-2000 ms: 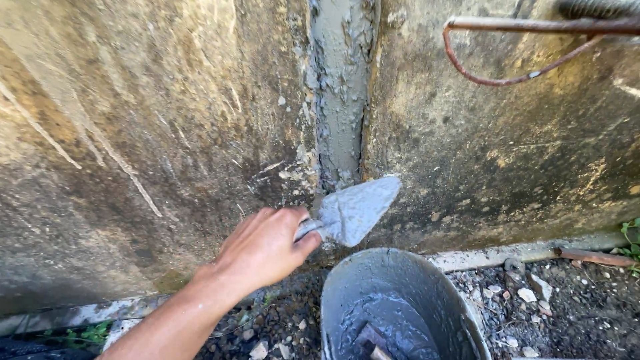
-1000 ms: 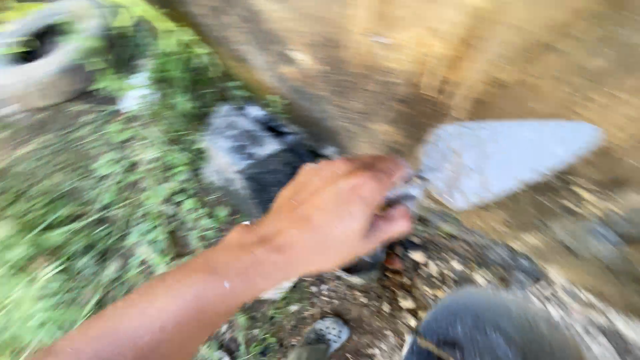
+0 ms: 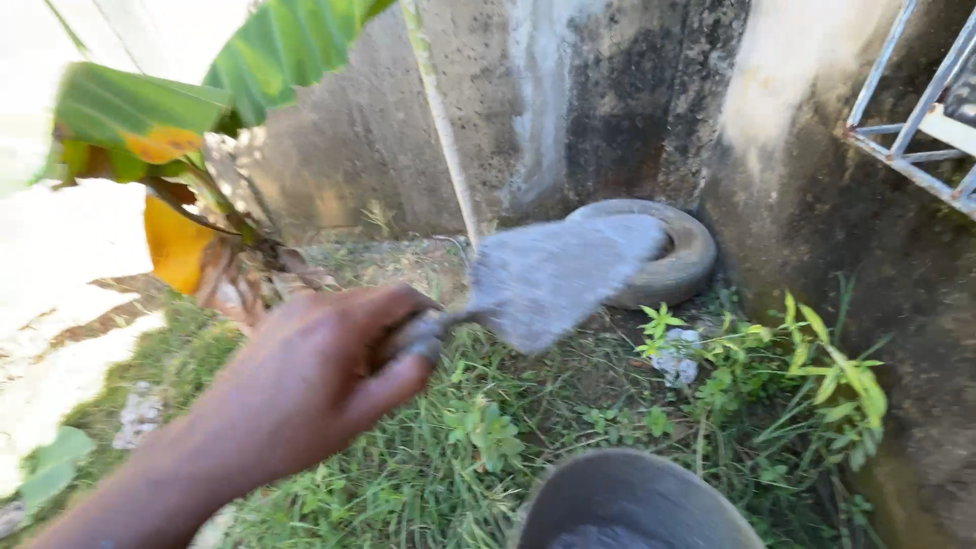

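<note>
My left hand (image 3: 328, 366) reaches in from the lower left, its fingers and thumb closed around the handle of a pointing trowel (image 3: 560, 278). The trowel's broad metal blade points right and slightly up, blurred and grey, over grass and in front of part of a tyre. At the bottom, right of centre, shows a dark bucket (image 3: 637, 476) with grey, mortar-like material inside. The lower part of the bucket is cut off by the frame's edge. My right hand is out of view, so whether it touches the bucket is hidden.
An old tyre (image 3: 690, 255) lies by the corner of a stained wall (image 3: 381, 145). A plant with broad leaves (image 3: 137, 110) stands at the left, and a thin pale pole (image 3: 446, 145) rises near the wall. At the upper right is a metal frame (image 3: 907, 156). Leafy weeds (image 3: 831, 374) grow at right.
The view has swung from the mortar-filled wall groove to the grassy corner. My left hand has moved away from the groove with the trowel still in it. The bucket remains low in view.
</note>
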